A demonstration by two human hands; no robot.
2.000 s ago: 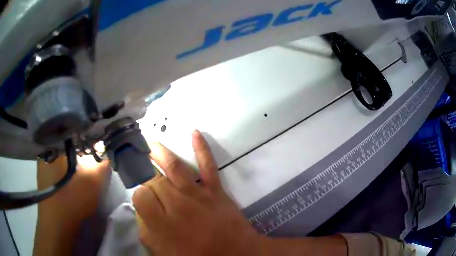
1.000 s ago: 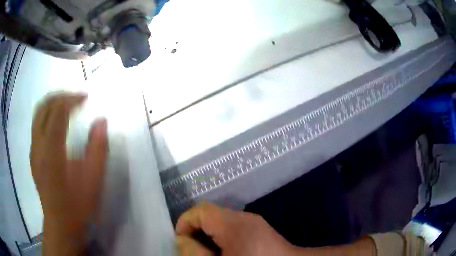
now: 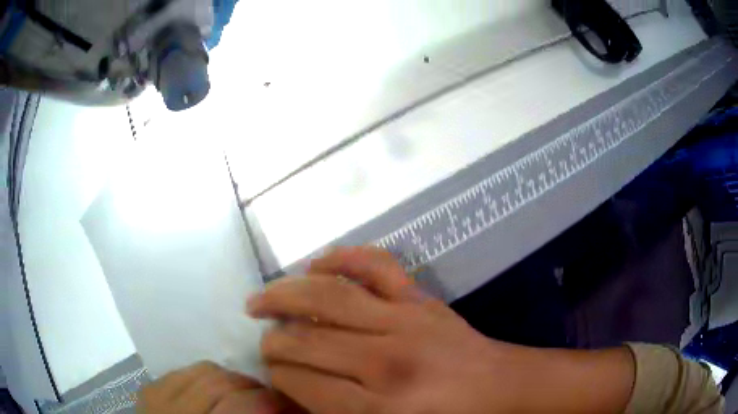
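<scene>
A light fabric panel (image 3: 174,283) lies from the brightly lit needle area down to the table's front edge. My right hand (image 3: 364,331) is at the panel's right side, over the ruler edge, its fingers closed on the panel's border. My left hand (image 3: 206,392) is at the panel's near end, cut off by the bottom of the picture, its fingers curled on the fabric. The fingertips of both hands are partly hidden. A stubby grey attachment (image 3: 183,81) points down beside the needle, which is lost in glare.
The machine head (image 3: 61,57) is at the upper left. Black-handled scissors (image 3: 603,32) lie at the upper right. A ruler strip (image 3: 518,190) runs along the table's front edge. A blue basket (image 3: 712,174) and pale cut pieces (image 3: 724,275) are at the right.
The head view has shifted towards the table's front edge. My left hand has moved from beside the needle area down to the panel's near end. My right hand is now higher, over the ruler.
</scene>
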